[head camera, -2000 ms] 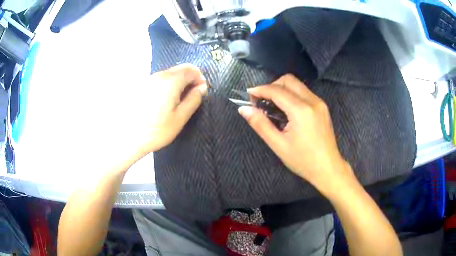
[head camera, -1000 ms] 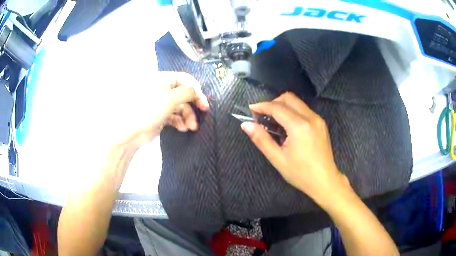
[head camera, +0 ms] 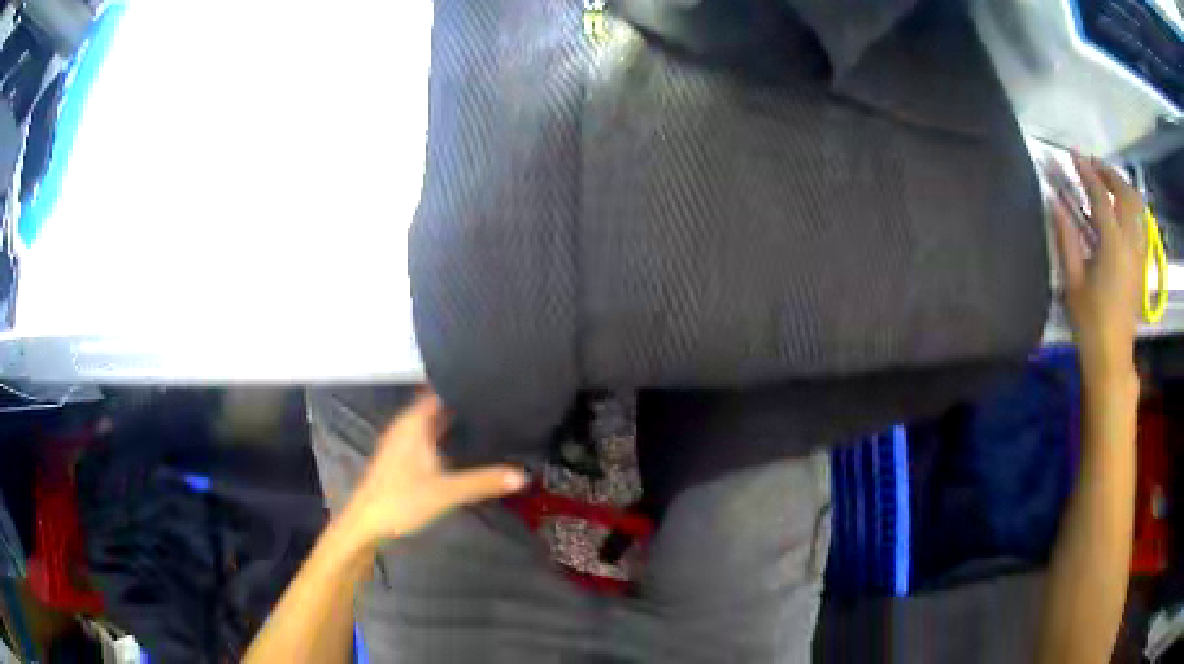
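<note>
The dark herringbone panel (head camera: pixel 779 234) lies over the table, its lower edge hanging over the lap, with a lengthwise seam (head camera: pixel 579 234) left of its middle. My left hand (head camera: pixel 416 480) is at the panel's lower left edge over the lap, thumb and fingers spread. My right hand (head camera: pixel 1101 247) is at the table's right side, beyond the panel. A small silver tool (head camera: pixel 1073 197) shows at its fingers; whether it is gripped is unclear. The yellow handle loop (head camera: pixel 1156 266) of the scissors stands beside that hand.
Yellow-green marks (head camera: pixel 595 21) show near the needle area at the top edge. The white machine body (head camera: pixel 1104 91) rises at the upper right. The white table (head camera: pixel 234 195) extends left. A red item (head camera: pixel 597 519) lies between the grey-trousered legs. Blue-edged dark material (head camera: pixel 901 506) is right of the lap.
My left hand has left the seam and dropped to the panel's lower edge. My right hand has moved from the panel's middle to the far right. The view has tilted down.
</note>
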